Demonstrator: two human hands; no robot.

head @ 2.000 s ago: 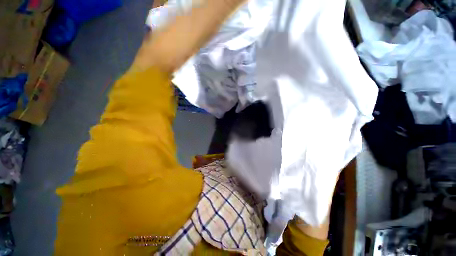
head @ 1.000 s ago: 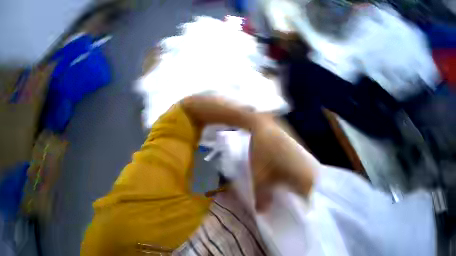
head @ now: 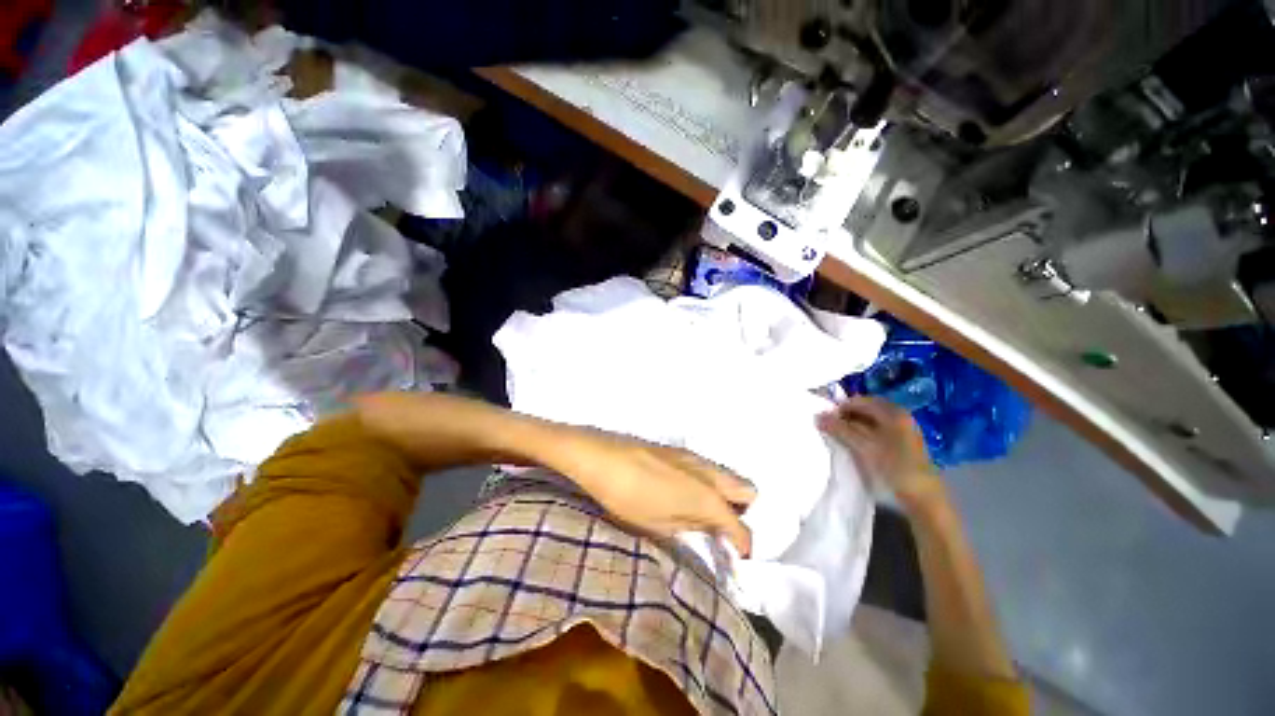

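A white garment piece [head: 643, 378] lies bunched over the lap, below the front edge of the sewing machine. My left hand [head: 657, 483] lies on the piece near its lower edge, fingers bent over the cloth. My right hand [head: 874, 437] pinches the right edge of the same piece between thumb and fingers. The checked lap cloth [head: 531, 574] covers the lap under the piece. The sewing machine [head: 965, 182] stands above, with its pale metal plate [head: 769, 231] at the table edge. No cloth shows on that plate.
A large crumpled white pile [head: 210, 266] is at the left. The machine table [head: 1007, 336] has a brown wooden edge running diagonally. A blue plastic bag [head: 965, 406] is below that edge. Dark cloth [head: 531, 28] lies at the top. A blue thing [head: 42, 602] is at the lower left.
The view has swung right, so the machine now shows and the pile is at the left. The white piece has come down onto the lap, and both hands are apart on it.
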